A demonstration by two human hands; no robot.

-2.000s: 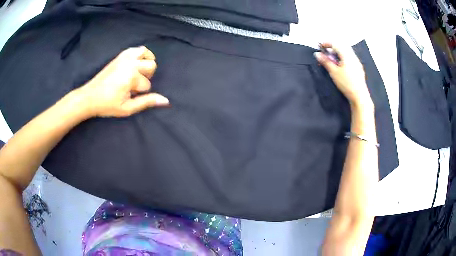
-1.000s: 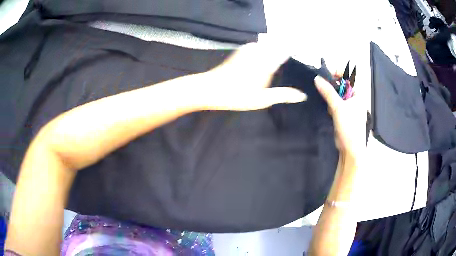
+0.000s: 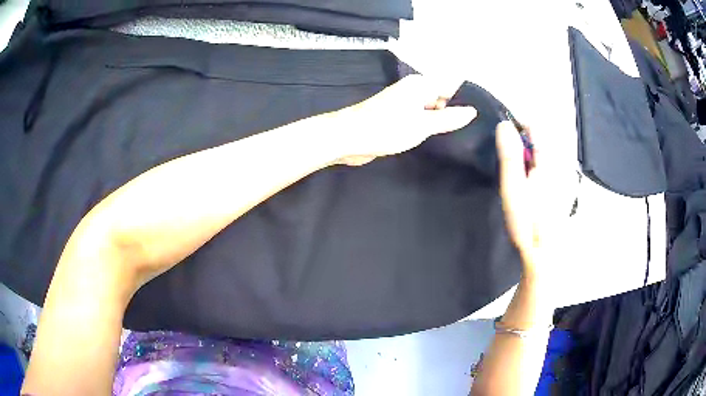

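Note:
A large black garment point(image 3: 348, 240) lies spread on the white table, its waistband along the top edge. My left hand point(image 3: 418, 116) reaches across it and pinches a lifted black edge at the right end between thumb and fingers. My right hand point(image 3: 520, 170) is at the right side of that raised part, its thumb against the cloth. Thread snips point(image 3: 528, 151) show as a small pink and dark piece in my right hand; their blades cannot be made out clearly. A thin black loop point(image 3: 35, 104) lies on the garment's left part.
Folded black cloth point(image 3: 232, 9) lies along the table's far side. A small black panel with a rounded edge point(image 3: 619, 124) lies at the right, a thin black cord point(image 3: 648, 240) below it. Black garments point(image 3: 642, 340) hang or heap beyond the right edge. Blue shapes show below.
My left hand has moved from above the garment's left part to its right end and gripped the edge. The right end is now lifted and folded. The snips' blades, visible a second ago, are now mostly hidden.

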